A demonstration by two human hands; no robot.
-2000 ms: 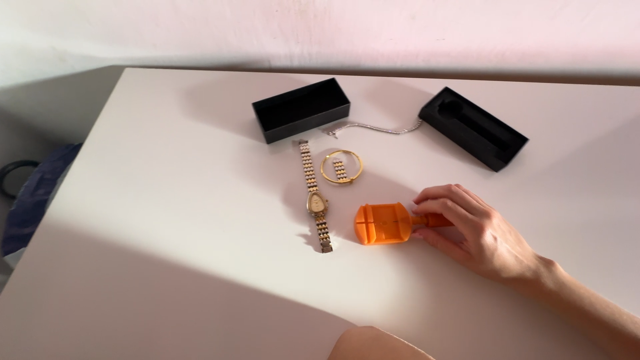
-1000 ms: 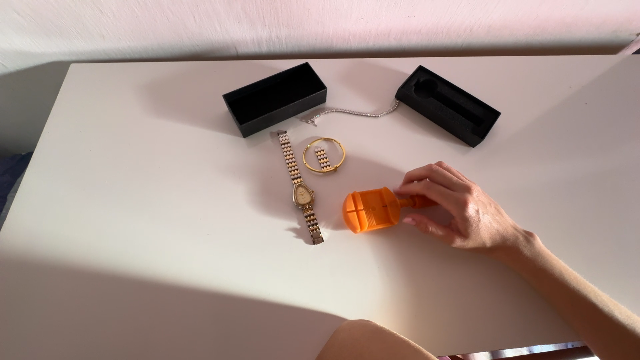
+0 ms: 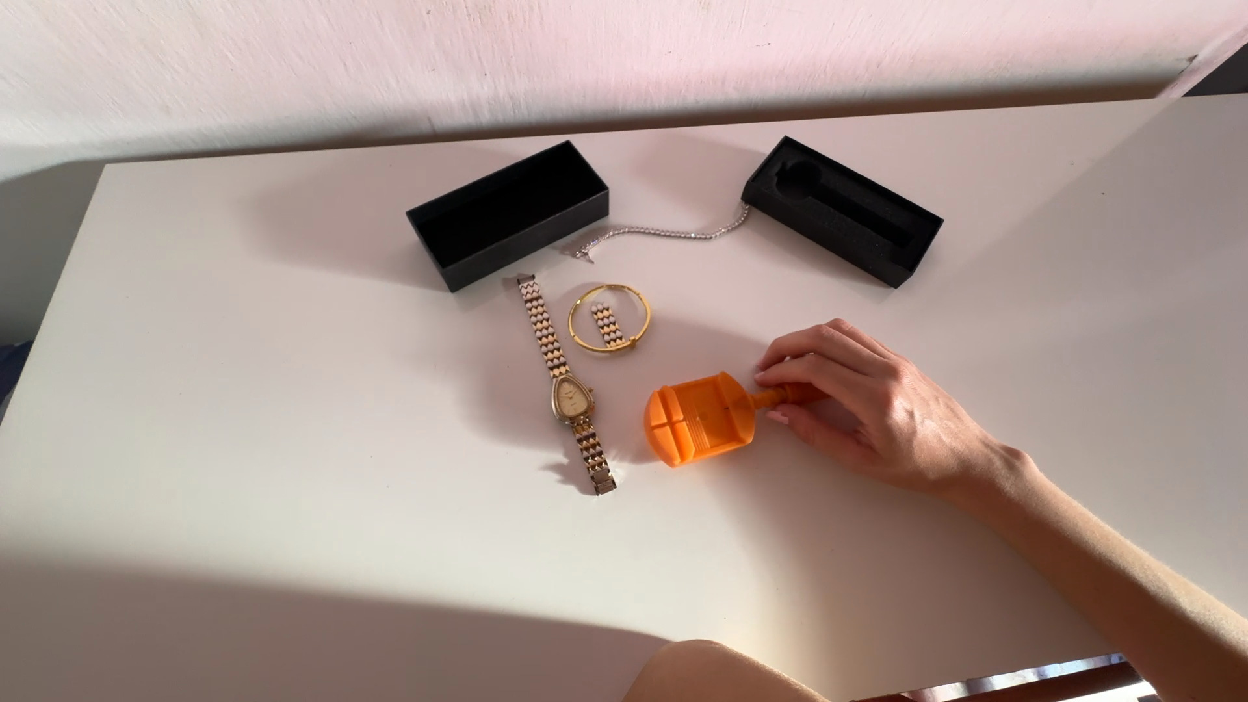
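My right hand (image 3: pixel 877 409) rests on the white table with its fingers around the screw end of an orange plastic watch link remover (image 3: pixel 717 414). Left of that tool lies a two-tone wristwatch (image 3: pixel 572 398) with its metal bracelet stretched out. A gold bangle (image 3: pixel 648 317) sits between the watch and the tool, around a short piece of watch bracelet (image 3: pixel 606 325). Behind them a silver chain bracelet (image 3: pixel 668 233) runs from near an open black box (image 3: pixel 522 239) to a black box with a shaped insert (image 3: pixel 848 224). My left hand is out of view.
The white tabletop (image 3: pixel 292 439) meets a pale wall (image 3: pixel 585 58) at the back. A bare knee (image 3: pixel 726 673) shows at the bottom edge. Shadow covers the near left part of the table.
The view has shifted. My right hand stays at the orange tool's screw end; the watch, bangle, chain bracelet and boxes keep their arrangement.
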